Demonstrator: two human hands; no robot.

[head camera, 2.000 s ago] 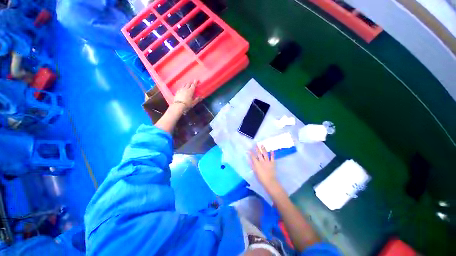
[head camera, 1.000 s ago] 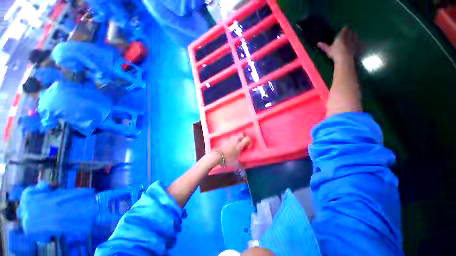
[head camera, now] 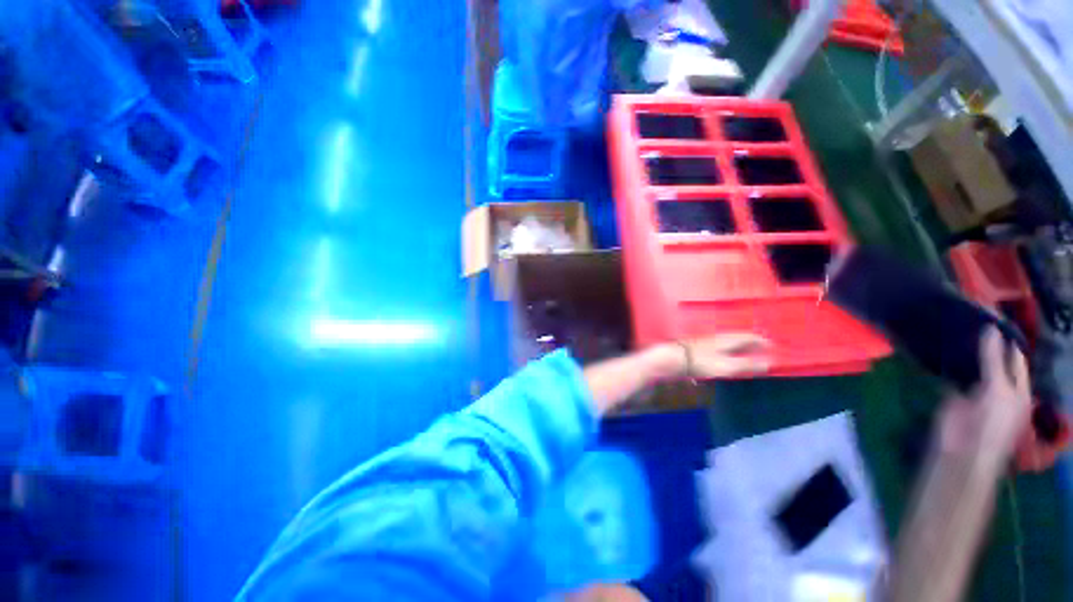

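My right hand [head camera: 994,394] is blurred and holds a dark phone-like slab [head camera: 904,308] at the right of the red tray [head camera: 765,294]. My left hand [head camera: 726,354] rests at the tray's near edge; its fingers hold no visible object. The tray has rows of pockets, several with black phones [head camera: 694,216]; pockets at its near end are empty. Another black phone [head camera: 812,507] lies on the pale mat [head camera: 744,488] below the tray. Blur hides whether the right hand holds one slab or more.
An open brown carton [head camera: 573,300] stands left of the tray, with another carton [head camera: 480,241] holding white material behind it. A blue stool [head camera: 606,517] is below. A person in blue [head camera: 562,59] is beyond the tray. Red trays and a cardboard box [head camera: 959,176] are at right.
The view has shifted, and the mat with its phone shows again. My right hand was empty beyond the tray's right side; it now holds a dark slab. My left hand remains at the tray's near end.
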